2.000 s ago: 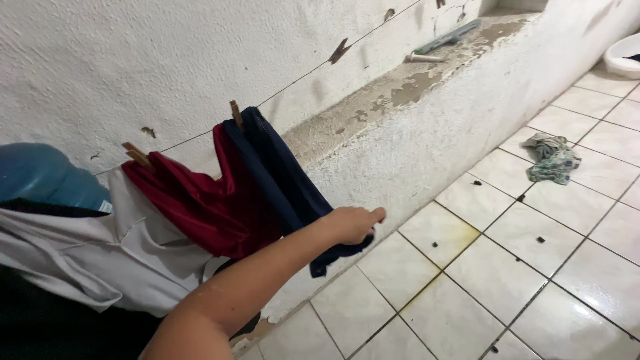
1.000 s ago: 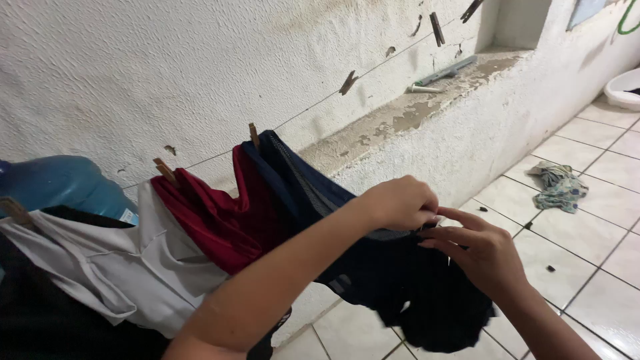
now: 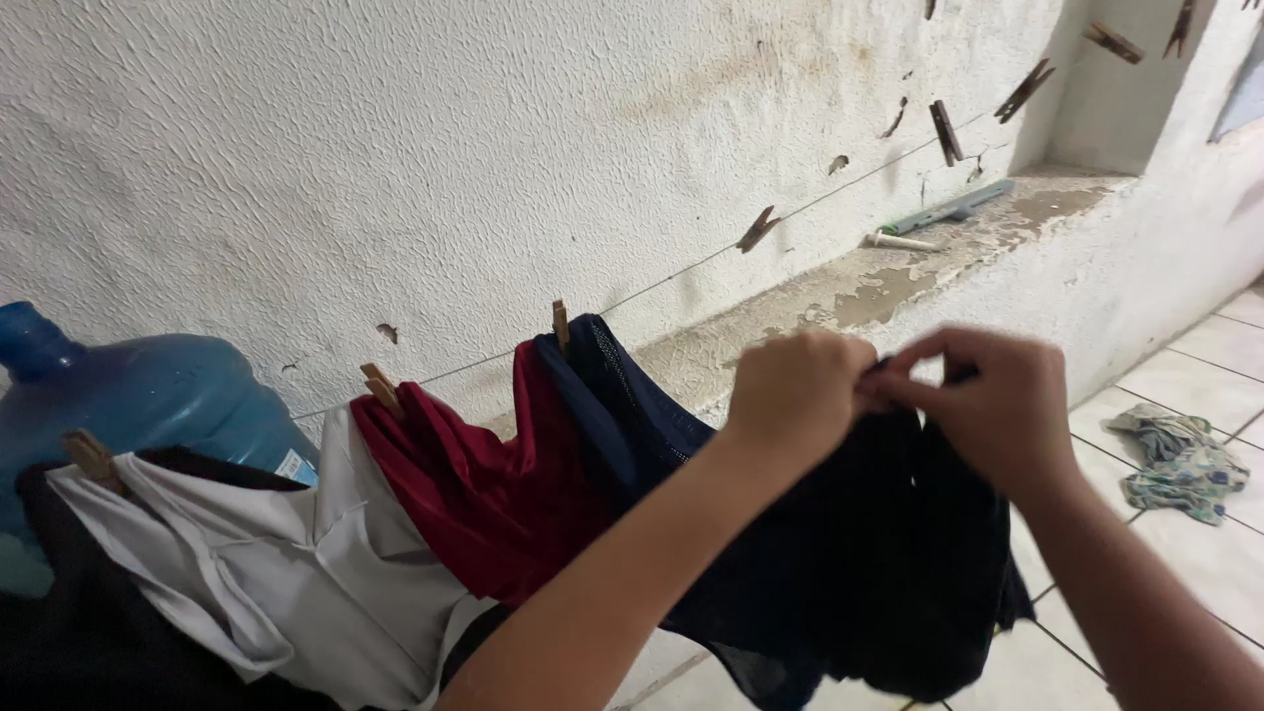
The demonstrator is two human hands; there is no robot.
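Observation:
Both my hands pinch the top edge of a black cloth garment [image 3: 889, 553], close together in front of the clothesline. My left hand [image 3: 805, 395] has the navy garment [image 3: 632, 395] behind it; whether it also holds some of that cloth cannot be told. My right hand [image 3: 987, 405] grips the black cloth just beside it. The navy garment hangs from the line by a wooden clothespin [image 3: 561, 326]. Left of it a dark red garment [image 3: 474, 464] and a white garment [image 3: 326, 573] hang from pins, with black cloth at the far left.
More clothespins [image 3: 758, 229] sit along the line at the right. Behind the clothes stands a blue water jug [image 3: 168, 395]. A peeling ledge [image 3: 869, 286] on the white wall bears a grey-green tool [image 3: 948, 209]. A patterned cloth [image 3: 1185, 464] lies on the tiled floor.
Two seconds ago one hand was at the navy garment and no other hand showed. A second ago both hands were at the black garment, as they are now. The view has shifted.

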